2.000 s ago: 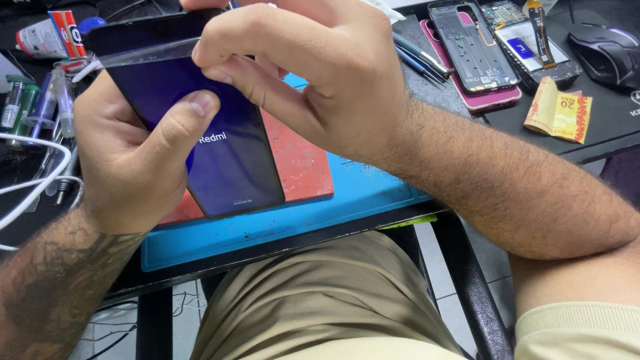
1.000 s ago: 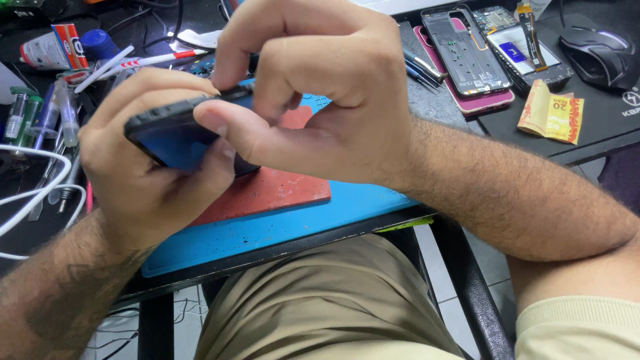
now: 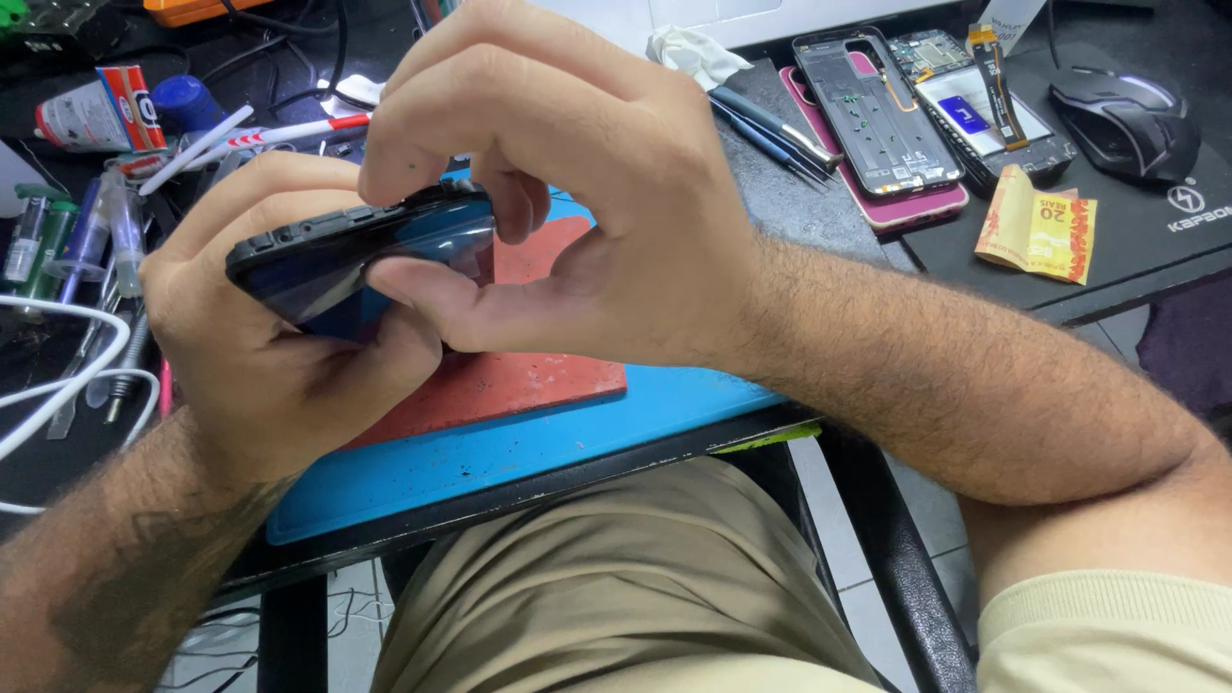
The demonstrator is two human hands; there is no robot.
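A dark smartphone (image 3: 337, 265) is held up and tilted, with its side frame toward me and its screen foreshortened. Around its left end wraps my left hand (image 3: 279, 318), the thumb below the screen. My right hand (image 3: 568, 202) grips the other end, its thumb on the screen side and its fingers over the upper edge; the fingertips are partly hidden. Beneath both hands lies a red pad (image 3: 539, 371) on a blue work mat (image 3: 462, 448).
Pens and syringes (image 3: 96, 231), a white cable (image 3: 106, 337) and a glue tube (image 3: 101, 111) crowd the left. Toward the right are tweezers (image 3: 770, 135), a phone frame (image 3: 871, 115), an opened phone (image 3: 1001, 120), a banknote (image 3: 1039, 226) and a computer mouse (image 3: 1121, 125).
Two seconds ago the phone's lit screen with a logo faced me and my right hand held clear film at its top. The phone is now tipped edge-on, with my right hand gripping its end.
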